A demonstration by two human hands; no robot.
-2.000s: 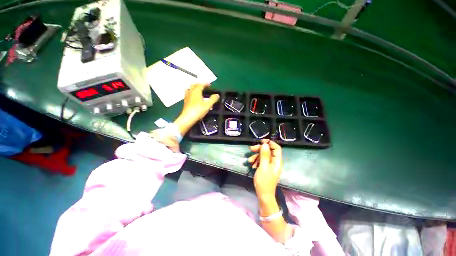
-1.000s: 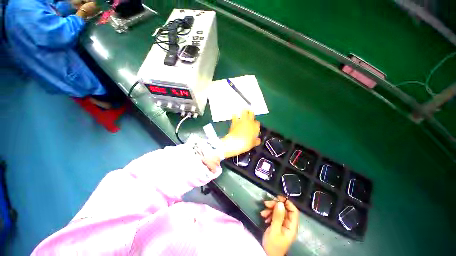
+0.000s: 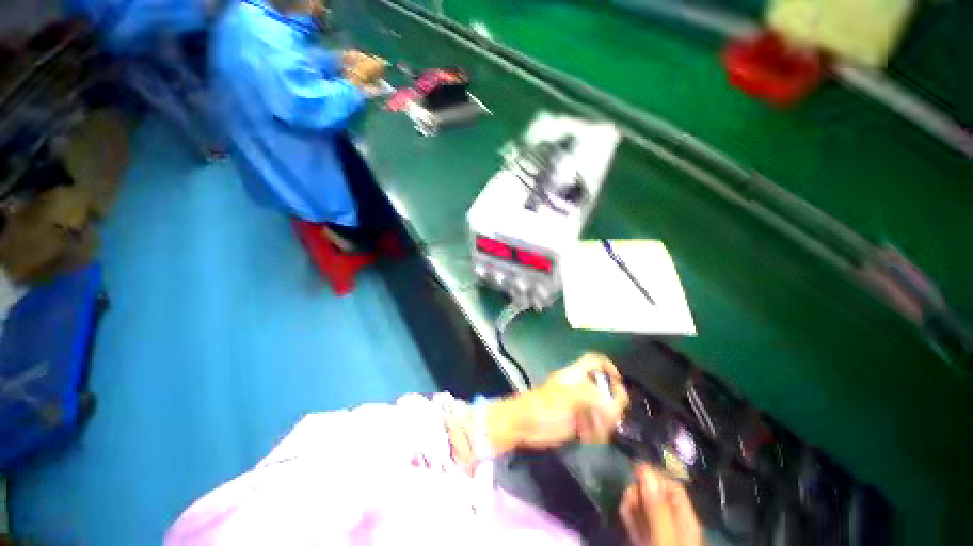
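The black pocketed tray (image 3: 795, 459) lies at the lower right, blurred, with dark rounded units in its pockets. One unit (image 3: 681, 446) near the tray's left end shows a pale lit screen. My left hand (image 3: 585, 403) is at the tray's left end, fingers curled around a small pale-edged thing that looks like a unit; blur hides the detail. My right hand (image 3: 659, 510) is at the tray's near edge, cut off by the bottom of the picture; whether it holds anything cannot be told.
A white power supply (image 3: 539, 203) with red digits stands behind my left hand, cables on top. A paper sheet (image 3: 629, 288) with a dark pen lies beside it. A person in a blue smock (image 3: 283, 107) sits at upper left. A red container (image 3: 770, 66) is at upper right.
The view has swung left, so bench things appear further right and more floor shows. My left hand's fingers now curl around a small thing at the tray's end.
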